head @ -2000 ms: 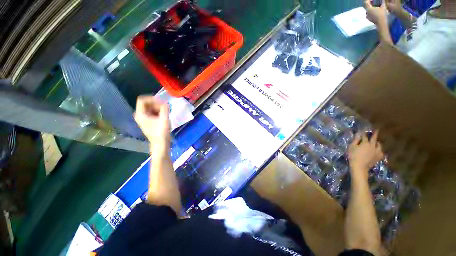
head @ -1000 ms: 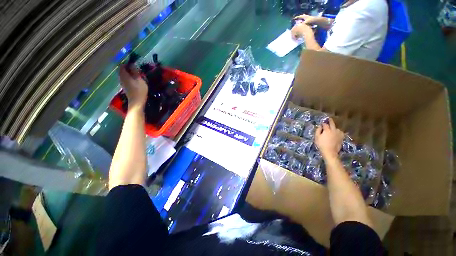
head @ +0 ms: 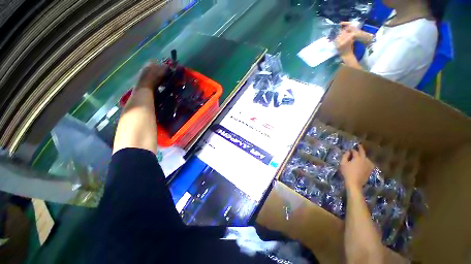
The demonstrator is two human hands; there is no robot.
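My left hand (head: 151, 75) is at the far left side of the red basket (head: 202, 121), over the black adapters (head: 178, 98) in it; its fingers are dark and blurred, so its grip cannot be told. A black piece stands up beside the fingers. My right hand (head: 357, 167) is inside the open brown carton (head: 300, 207), on the bagged adapters (head: 323, 175) in the divider cells; whether its fingertips grip one is hidden. More bagged adapters (head: 273, 97) lie at the far end of the long printed box (head: 242, 149).
A person in a white top (head: 405, 49) works across the carton, hands over a white packet (head: 318, 52). Stacked brown cardboard (head: 67, 62) is at upper left. A white packet (head: 170, 160) lies beside the basket. A grey rail (head: 46, 178) with plastic film is at left.
My left hand went from empty space left of the printed box to the basket, lifted above it, then lowered among the adapters. My right hand has stayed in the carton. The view has shifted.
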